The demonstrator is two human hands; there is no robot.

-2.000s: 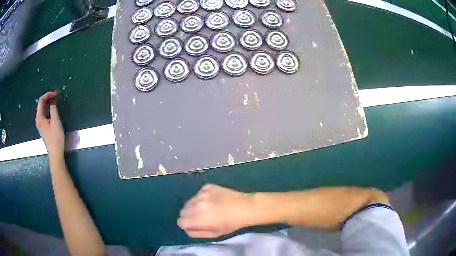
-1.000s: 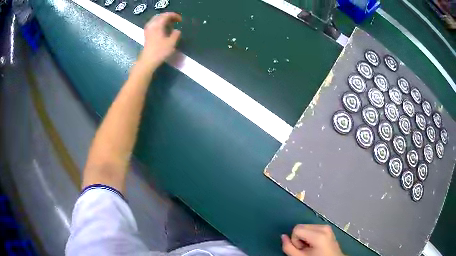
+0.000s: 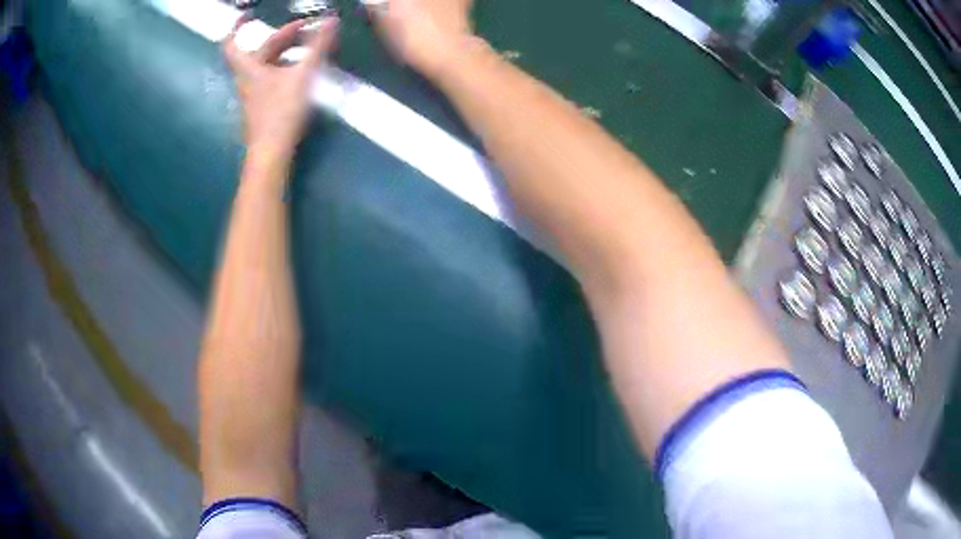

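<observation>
My left hand (image 3: 279,84) is at the upper left over the white line, blurred, with fingers apart and nothing clearly held. Small round metal discs (image 3: 310,8) lie just beyond its fingertips at the top edge. My right hand (image 3: 427,30) is to its right, blurred and cut off by the top edge; its fingertips and anything in them cannot be made out. The grey board (image 3: 780,237) is at the right, with close rows of silver discs (image 3: 843,276) on it. My right sleeve covers part of the board's near side.
The dark green belt (image 3: 622,116) lies between my right arm and the board. A white guide line (image 3: 422,147) runs diagonally beneath my hands. A blurred blue object (image 3: 829,40) is at the upper right, near a stand. Grey floor with a yellow line (image 3: 100,332) is at the left.
My right hand has moved from beside the board to the top, near my left hand. My left hand has shifted slightly left. The board appears farther right in view.
</observation>
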